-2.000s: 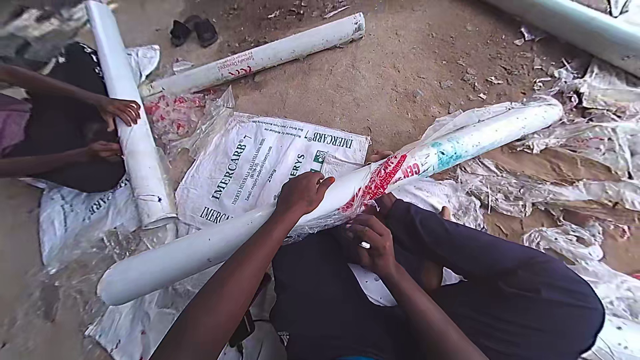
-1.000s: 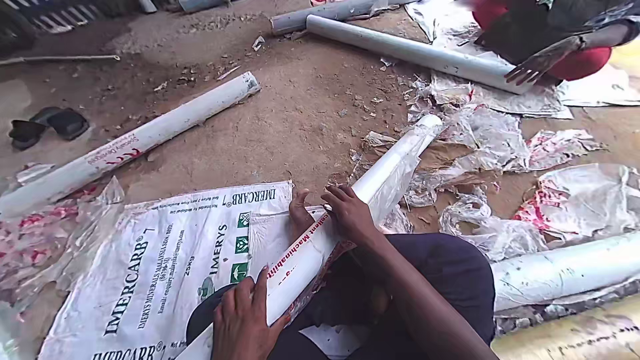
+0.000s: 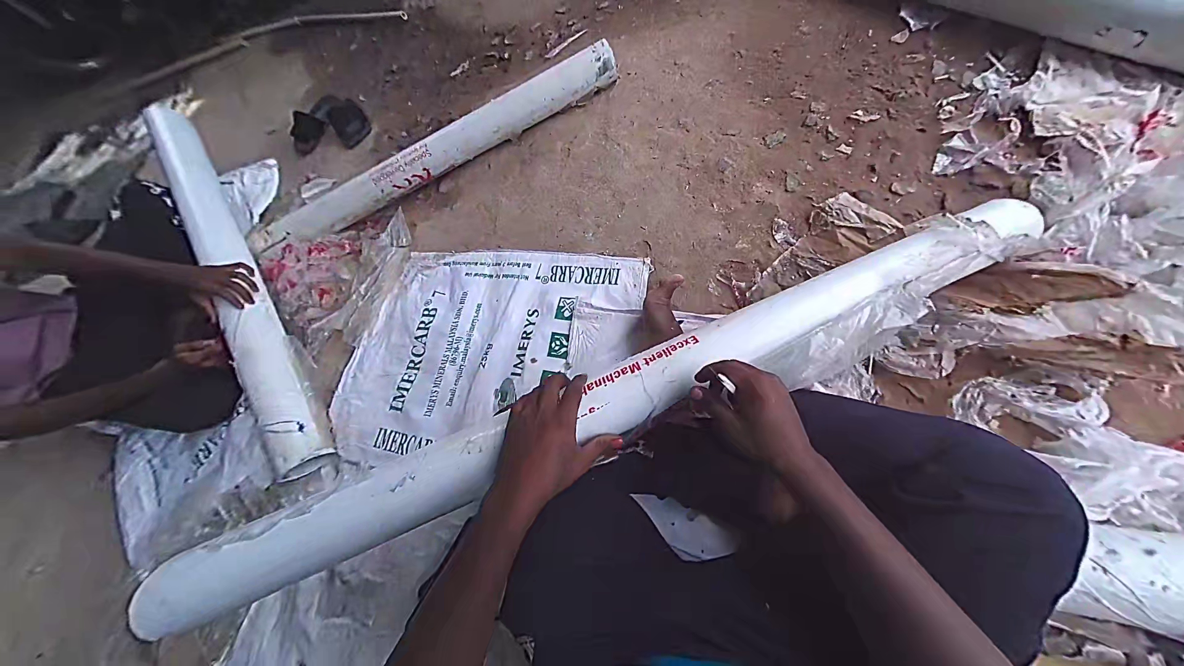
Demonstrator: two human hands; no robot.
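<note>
A long white plastic-wrapped roll [image 3: 370, 518] with red lettering lies slantwise across my lap, from the lower left to the upper right. My left hand [image 3: 550, 444] rests on its middle with the thumb and fingers spread around the near side. At the roll's near edge, to the right of the lettering, my right hand [image 3: 749, 407] is curled around a small whitish object, too small to identify. Loose clear film [image 3: 860, 333] hangs along the right part of the roll. A bare foot [image 3: 661, 310] shows just beyond the roll.
Printed white woven sacks [image 3: 444, 324] lie on the dirt under and beyond the roll. At left, another person's hands [image 3: 227, 287] touch a second white roll [image 3: 236, 324]. A third roll [image 3: 490, 120], dark sandals [image 3: 330, 123] and crumpled plastic film [image 3: 1073, 407] lie around.
The view has swung right and back. The roll across my lap shows different lettering than two seconds ago, where a broad red and green print faced up. My right hand has moved to the roll's near edge.
</note>
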